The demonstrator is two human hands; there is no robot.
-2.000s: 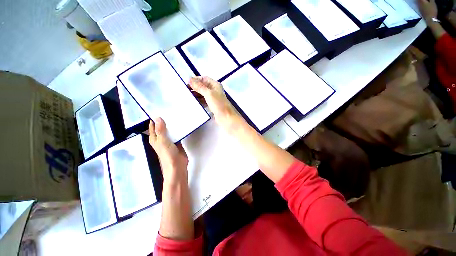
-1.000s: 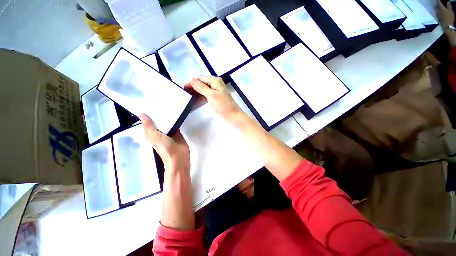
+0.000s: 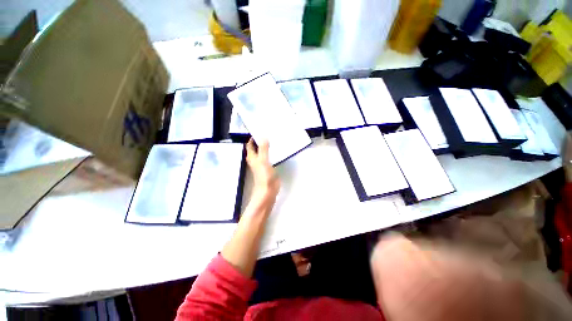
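Note:
My left hand [image 3: 263, 172] holds a black-rimmed box base with a white inner tray [image 3: 271, 119] by its lower edge. The box is tilted and overlaps the boxes behind it. My right hand [image 3: 439, 276] is a large blur at the lower right, near the camera, away from the held box; its fingers cannot be made out. Two boxes [image 3: 164, 182] with white insides stand side by side left of my left hand. Another box [image 3: 191, 114] lies behind them. Two more flat white-faced boxes [image 3: 375, 162] lie at the middle right.
A brown shipping carton [image 3: 94, 81] with open flaps stands at the left. More boxes [image 3: 338, 103] form a back row. White stacks [image 3: 360, 31], yellow items [image 3: 555, 47] and a dark heap [image 3: 458, 56] are behind. Brown paper [image 3: 502, 219] lies at right. A red sleeve [image 3: 567, 210] shows at the right edge.
My right hand has let go of the box and moved down and right, towards the camera. My left hand still holds the box. The view has turned and shows more of the carton and the bench back.

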